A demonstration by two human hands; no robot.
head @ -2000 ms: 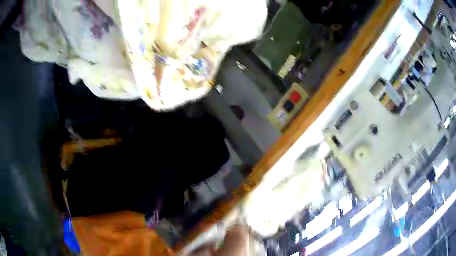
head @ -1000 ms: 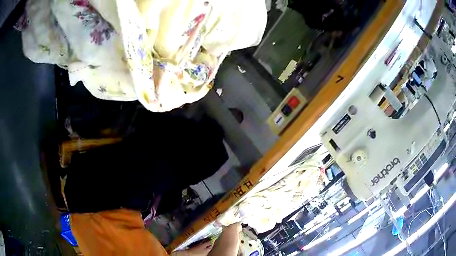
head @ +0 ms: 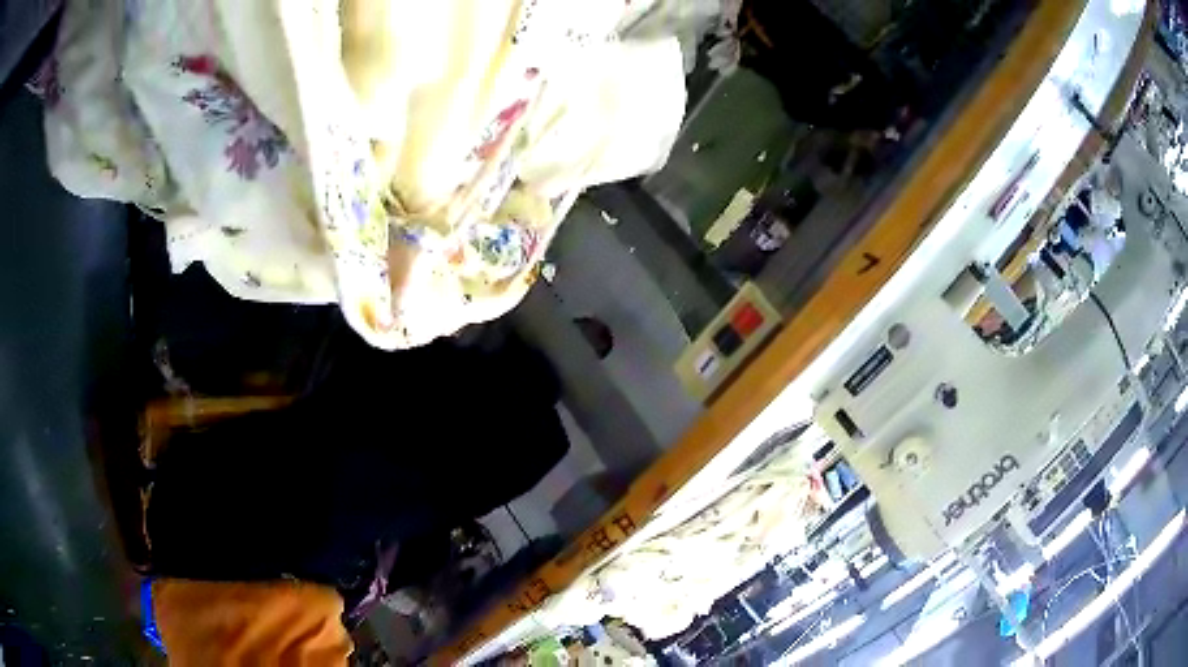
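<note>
No hand of mine is in view. The nearest thing is a heap of cream cloth with small red, purple and blue flowers [head: 430, 156], hanging at the top left, close to the camera. More floral cloth [head: 704, 547] lies on the sewing table [head: 834, 306], which has a white top and an orange-brown edge. A white sewing machine [head: 1003, 404] with "brother" lettering stands on it. The picture is tilted sideways.
A small switch box [head: 730, 341] with red and black buttons sits under the table edge. A large black shape [head: 365, 456] fills the lower left, with orange cloth [head: 254, 625] below it. Tube lights [head: 834, 638] show at the lower right.
The view has shifted slightly, so the near floral cloth hangs lower in the picture. The bare arm seen at the bottom edge before is gone from view. The orange cloth now shows less.
</note>
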